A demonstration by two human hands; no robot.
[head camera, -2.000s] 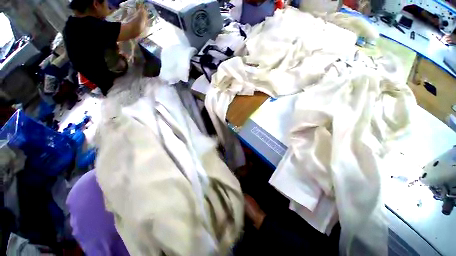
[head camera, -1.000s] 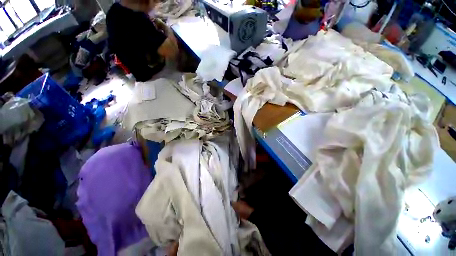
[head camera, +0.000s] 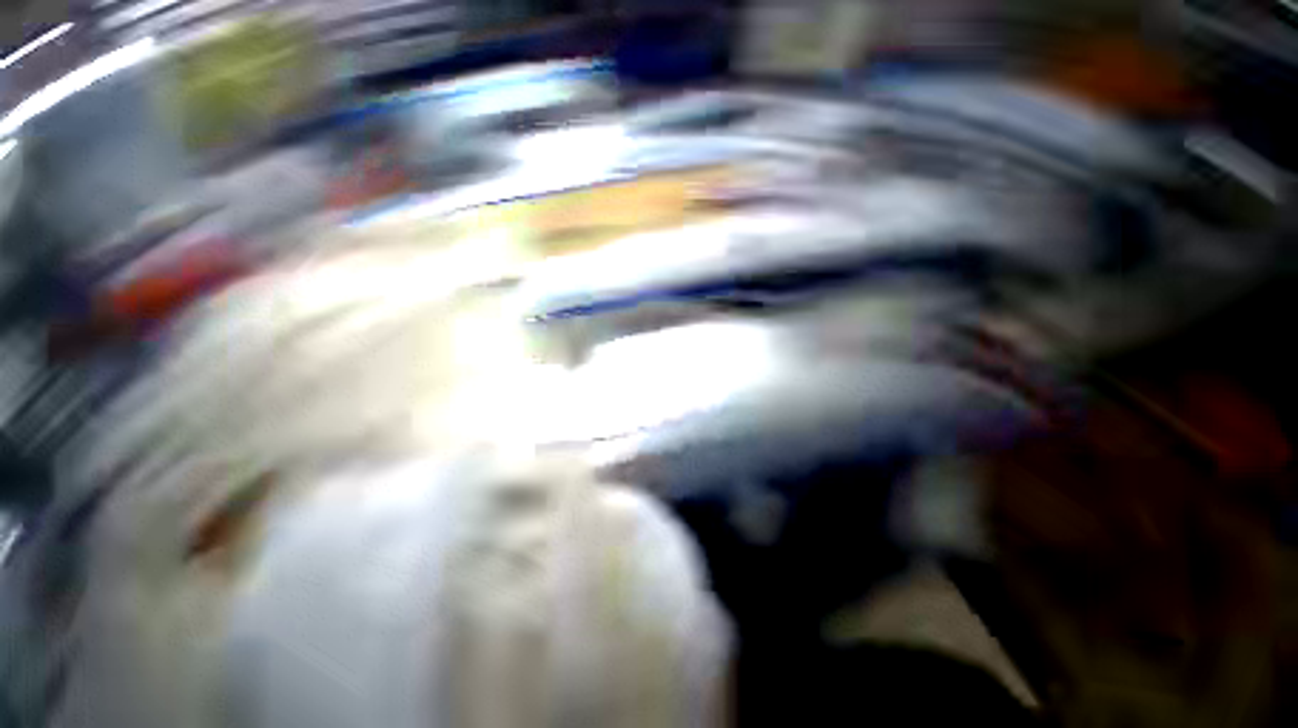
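The head view is heavily blurred. Cream and white fabric (head camera: 555,612) fills the lower left and lower middle, close to the camera. More cream fabric (head camera: 299,341) lies behind it, towards the left. A small brown patch (head camera: 228,519) shows between them; I cannot tell surely what it is. I cannot make out either hand; no fingers show on the fabric.
A bright white surface (head camera: 669,377), perhaps the machine table or head, lies beyond the fabric at centre. Behind it run a dark blue edge and a tan strip (head camera: 612,211). The lower right is dark, with a pale piece (head camera: 932,626) and brown-red shapes.
The view has swung sharply to the right and blurred. The purple seat, blue bag and person in black have left the picture. The near fabric now sits at lower left.
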